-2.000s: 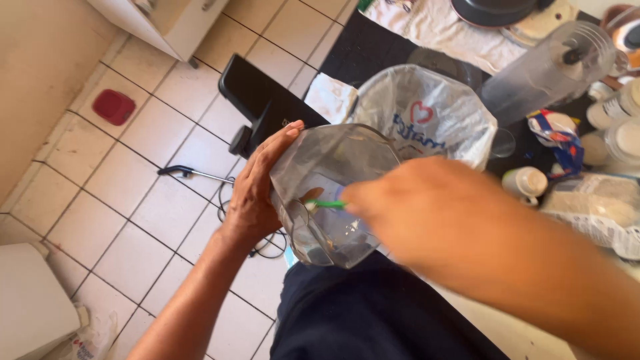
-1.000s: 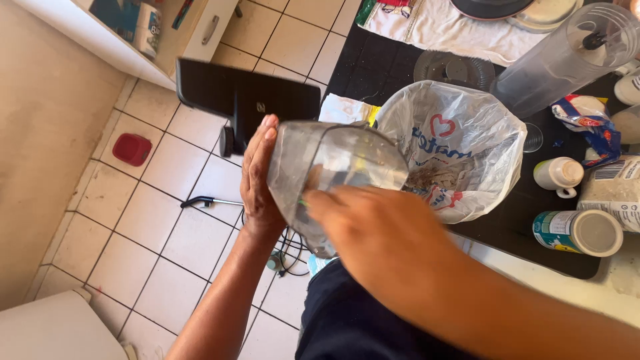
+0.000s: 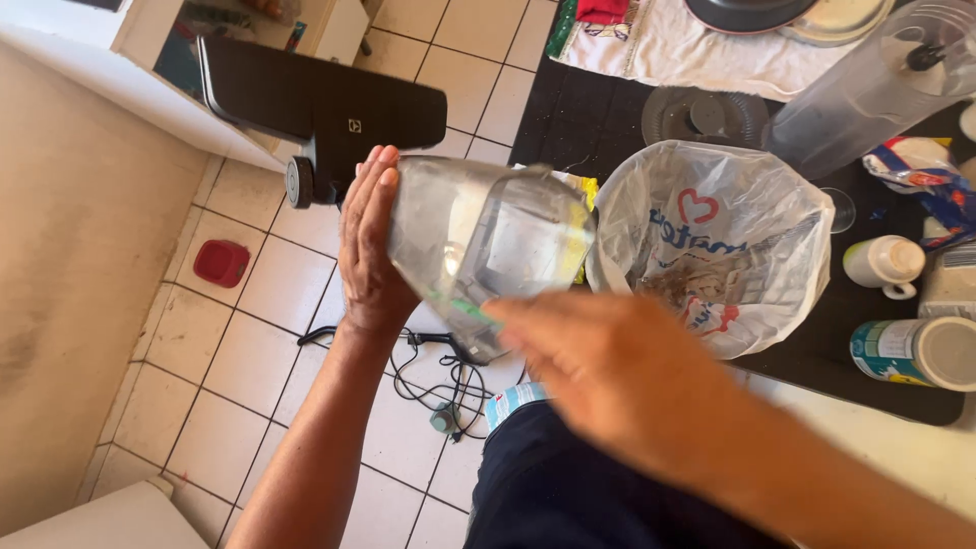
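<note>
My left hand (image 3: 374, 244) holds a clear plastic container (image 3: 438, 206) by its closed end, tilted on its side with its mouth toward the bag-lined bin. Blurred by motion, my right hand (image 3: 595, 358) pinches a small green tool (image 3: 473, 311), perhaps a brush, at the container's lower side; its working end is unclear. Just right of the container, a bin lined with a white plastic bag (image 3: 793, 229) stands on the dark table. Greyish debris (image 3: 698, 278) lies in the bag.
A black vacuum cleaner part (image 3: 328, 99) is left of the container. Cables (image 3: 457, 381) and a red dish (image 3: 221, 263) are on the tiled floor. A tall clear container (image 3: 854, 99), a white bottle (image 3: 884, 263) and a can (image 3: 907, 354) are beside the bin.
The container has tipped further toward the bin since the first frame, where its opening faced more upward. My right hand has shifted about it with the green tool. The view has shifted somewhat.
</note>
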